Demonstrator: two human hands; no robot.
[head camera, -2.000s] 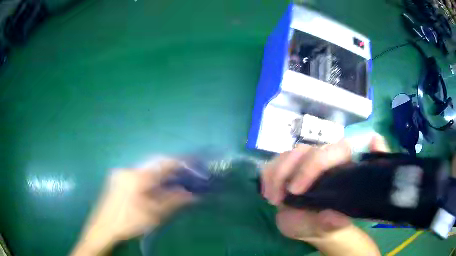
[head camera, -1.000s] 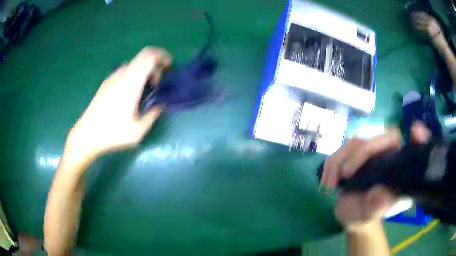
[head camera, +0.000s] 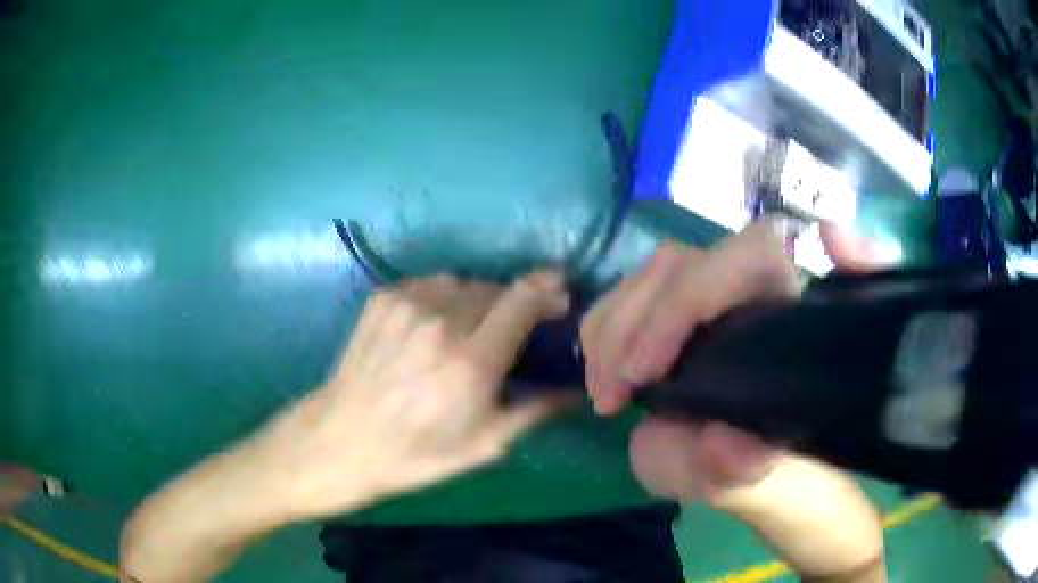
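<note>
My left hand (head camera: 427, 382) holds a dark navy workpiece (head camera: 546, 359) near the table's front edge, its fingers over most of it. A curved dark strip (head camera: 620, 188) sticks up from the workpiece on the right, and a thinner one (head camera: 362, 251) shows on the left. My right hand (head camera: 694, 330) grips the thick black electric screwdriver (head camera: 814, 370), which lies nearly level and points left at the workpiece. The bit and the contact point are hidden or blurred.
The blue and white screw feeder (head camera: 728, 137) stands at the upper right of the green table (head camera: 285, 137). Dark parts (head camera: 968, 228) lie beyond it at the right edge. Part of another person's hand (head camera: 17, 487) shows at the lower left edge.
My left hand has moved right and nearer to me with the workpiece. The screwdriver has moved left and now meets or nearly meets it. The feeder appears further right in the view.
</note>
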